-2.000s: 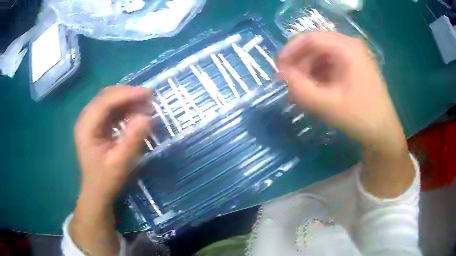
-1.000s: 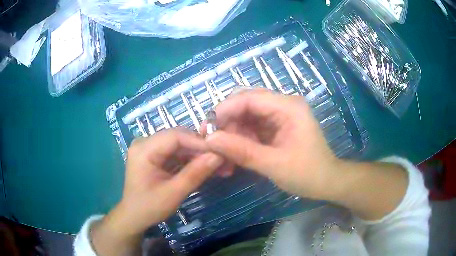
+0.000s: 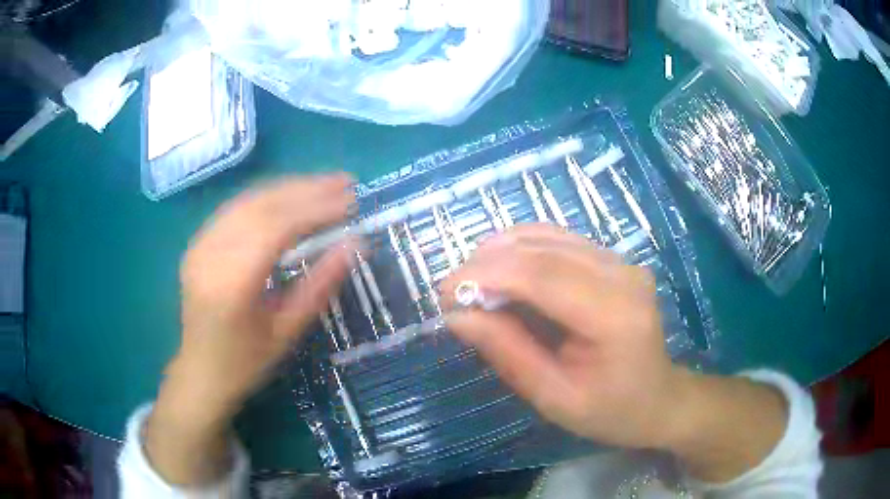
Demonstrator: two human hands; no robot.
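My right hand is over the middle of the clear blister tray. Its thumb and fingers pinch a small shiny ring-ended piece, blurred; the rest of it is hidden by the fingers. My left hand is blurred, over the tray's left edge, apart from the right hand; its fingers are spread and no piece shows in it. Slim silver rods joined to white bars lie slanted in the tray's upper half. One more rod lies at the lower left.
An open box of loose silver pins stands right of the tray, with a tub of small white parts beyond. A plastic bag of white pieces is at the top, a labelled box upper left, and a dark flat rectangle at the top edge.
My hands were together a second ago and are now apart, the left moved left and up. The right hand has moved slightly right and down. The view has shifted, showing more at the top.
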